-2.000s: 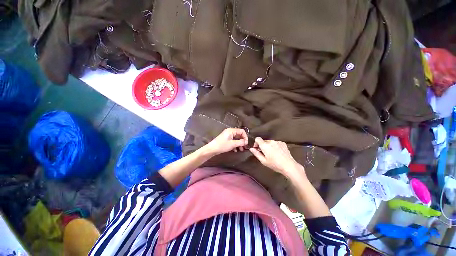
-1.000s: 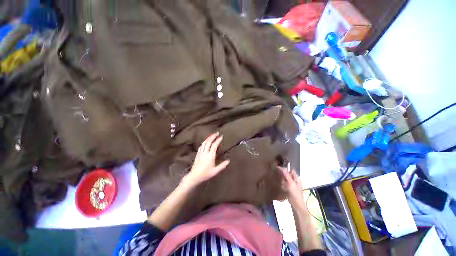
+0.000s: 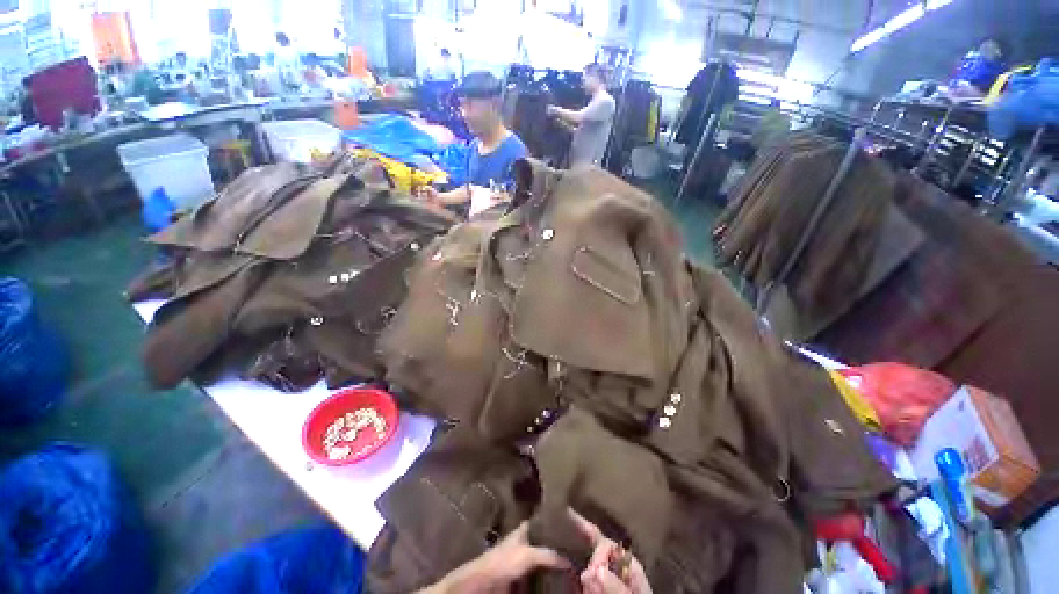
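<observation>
A heap of brown coats [image 3: 581, 273] covers the table, with pale stitching, loose threads and small whitish buttons. The nearest coat part [image 3: 598, 464] is raised in a fold at the bottom centre. My left hand [image 3: 517, 559] is at the left of this fold, low in the picture, touching the cloth; its grip is unclear. My right hand [image 3: 612, 569] is beside it with curled fingers, pinching the brown cloth, and is cut off by the bottom edge. A red bowl [image 3: 311, 439] of small cream buttons is to the left. No needle can be made out.
Blue plastic bags [image 3: 70, 511] are on the floor at left. A cardboard box [image 3: 978, 447] and red bag [image 3: 900, 398] are at right. Behind the heap are a person in blue [image 3: 494, 157], another person in grey [image 3: 592, 125], racks of brown garments [image 3: 801, 209] and white bins [image 3: 168, 168].
The view has lifted from the work to the room. My hands, apart on the cloth a second ago, are now close together at the bottom edge. A coat fold is raised beside them.
</observation>
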